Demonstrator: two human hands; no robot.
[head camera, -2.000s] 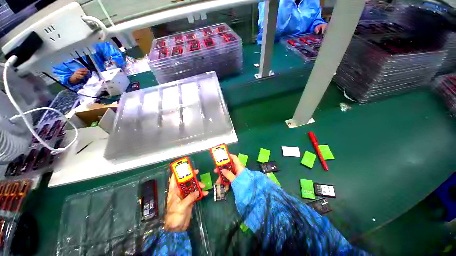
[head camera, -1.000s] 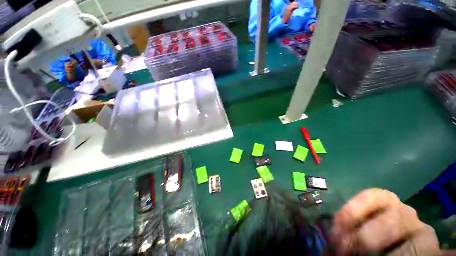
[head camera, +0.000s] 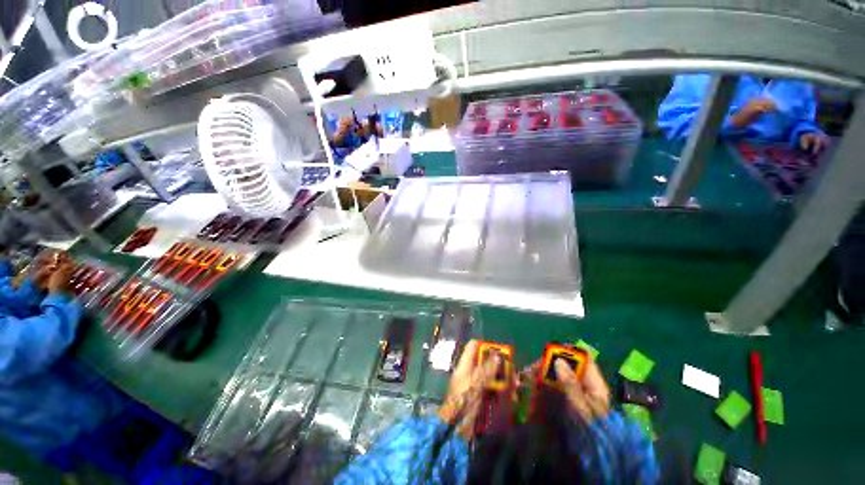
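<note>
My left hand (head camera: 465, 393) holds a red-and-black keypad phone (head camera: 494, 368) with an orange-red rim, just right of the near tray. My right hand (head camera: 590, 386) holds a similar phone (head camera: 561, 362) beside it, its thumb over the screen. Dark hair hides the lower part of both phones. The near clear plastic tray (head camera: 313, 355) lies flat on the green bench with two dark phones, one here (head camera: 395, 350) and one here (head camera: 450, 337), in its upper pockets.
Green cards (head camera: 636, 366), dark batteries (head camera: 638, 394), a white card (head camera: 701, 380) and a red pen (head camera: 758, 396) lie at right. An empty tray (head camera: 479, 232) sits on a white board beyond. A fan (head camera: 242, 156), posts (head camera: 806, 237), stacked trays (head camera: 548, 142) and other workers surround the bench.
The view has swung left, showing the fan and trays of orange phones. Both hands, one raised and blurred and the other out of view a second ago, are now low in front, each with a phone.
</note>
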